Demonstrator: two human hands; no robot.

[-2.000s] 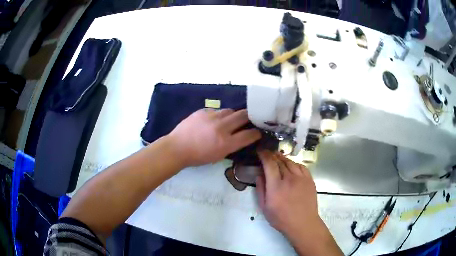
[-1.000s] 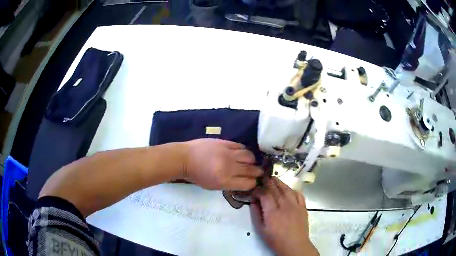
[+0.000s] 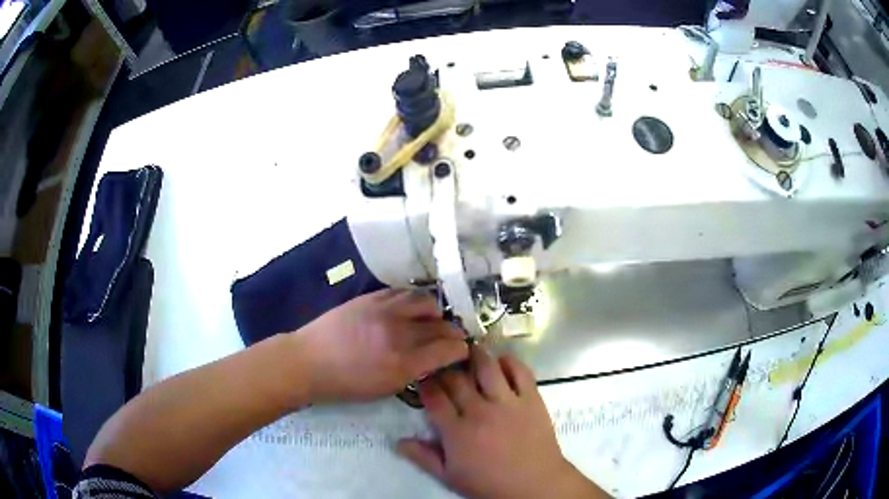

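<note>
A dark navy pouch panel (image 3: 297,292) with a small cream label (image 3: 340,272) lies partly under the head of the white sewing machine (image 3: 624,234). My left hand (image 3: 375,343) lies on the panel's near right part, fingers bent towards the needle area. My right hand (image 3: 492,414) is beside it, its fingertips meeting the left hand's at the cloth edge just in front of the machine head. Both hands press or pinch the cloth there. The needle, the presser foot and most of the held edge are hidden by the fingers and the machine head.
A folded zip pouch (image 3: 112,244) lies at far left, above flat dark strips (image 3: 102,365). Thread snips (image 3: 726,400) with an orange handle lie at right beside a black hooked cord (image 3: 687,437). Blue-edged bins show below the white table (image 3: 205,185).
The camera view has shifted, so the machine appears further left. The panel has turned, its left end now angled nearer to me. My hands remain at its edge by the needle area, fingertips closer together.
</note>
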